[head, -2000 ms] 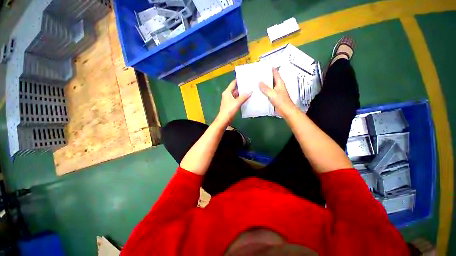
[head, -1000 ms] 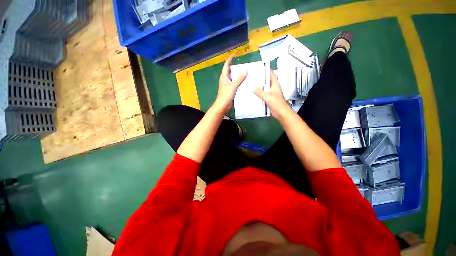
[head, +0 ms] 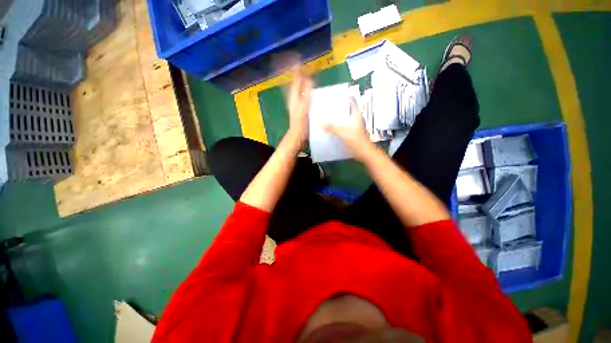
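Note:
A pale silver-white sheet-metal box part [head: 329, 144], about hand-sized, is held between my hands above the floor. My right hand [head: 351, 128] grips it from the right, with the thumb across its face. My left hand [head: 299, 107] is motion-blurred at its left edge, fingers stretched up and away; whether it presses on the part is unclear. A pile of overlapping pale plates [head: 388, 100] lies on the green floor just beyond, by my right foot.
A blue crate of silver parts [head: 248, 47] stands ahead left. Another blue crate [head: 555, 201] is beside my right leg. Stacked slotted parts [head: 41, 124] stand on a plywood-topped pallet [head: 124, 120] at left. A single plate [head: 379, 21] lies by the yellow line.
The part has shifted slightly left and my right thumb now lies farther across it. My left hand's fingers have opened upward and blurred. The view has shifted a little over the two seconds.

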